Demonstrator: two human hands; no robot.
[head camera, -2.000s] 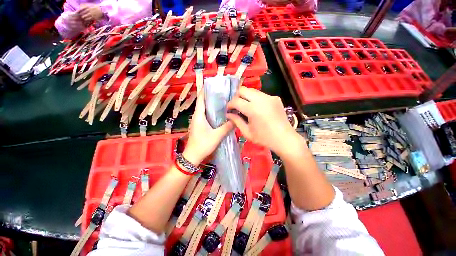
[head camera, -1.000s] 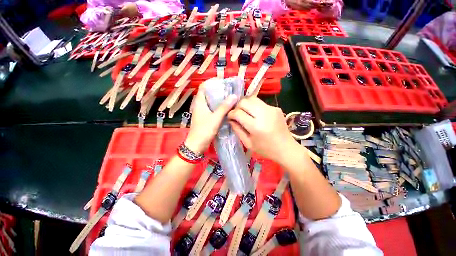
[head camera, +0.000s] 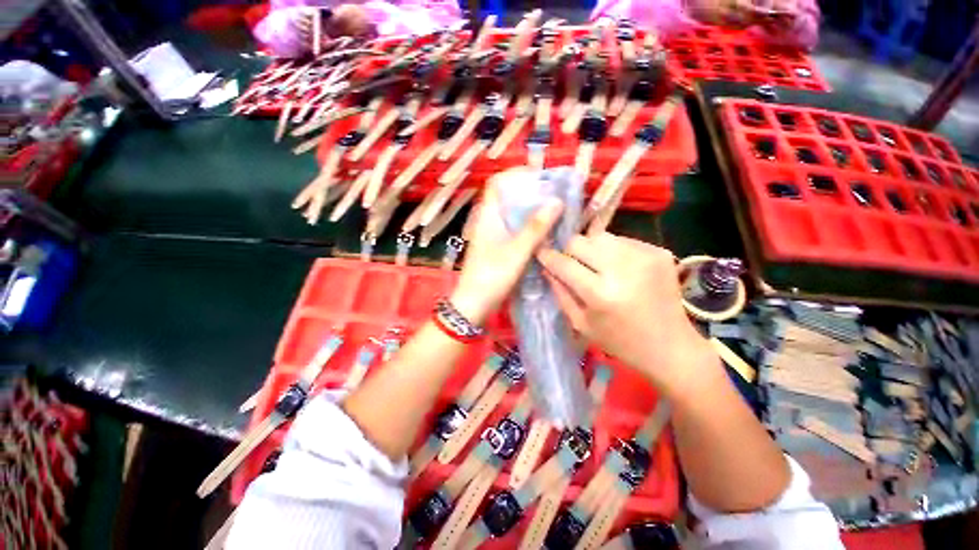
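Observation:
A long clear plastic strap sleeve pack (head camera: 553, 349), folded narrow and greyish, hangs above the red watch tray (head camera: 322, 288). My left hand (head camera: 501, 245) grips its upper part, thumb across the front. My right hand (head camera: 623, 295) pinches its right edge with bent fingers. What lies inside the pack cannot be made out. Strapped watches (head camera: 290, 402) with dark heads and tan straps lie slanting over the tray's lower part, partly hidden by my forearms. Buckle-side strap pieces (head camera: 406, 249) stand along its far edge.
Stacked red trays (head camera: 633, 191) of strapped watches stand beyond. A tray of bare watch heads (head camera: 816, 228) is at the right. A loose strap pile (head camera: 827, 376) and a small round container (head camera: 716, 286) lie right of my hands. People in pink sleeves (head camera: 413, 15) sit across the bench.
The whole view has swung left, so the bench appears shifted right. More of the left side shows, and the clear bin has left the picture. Both hands still hold the pack.

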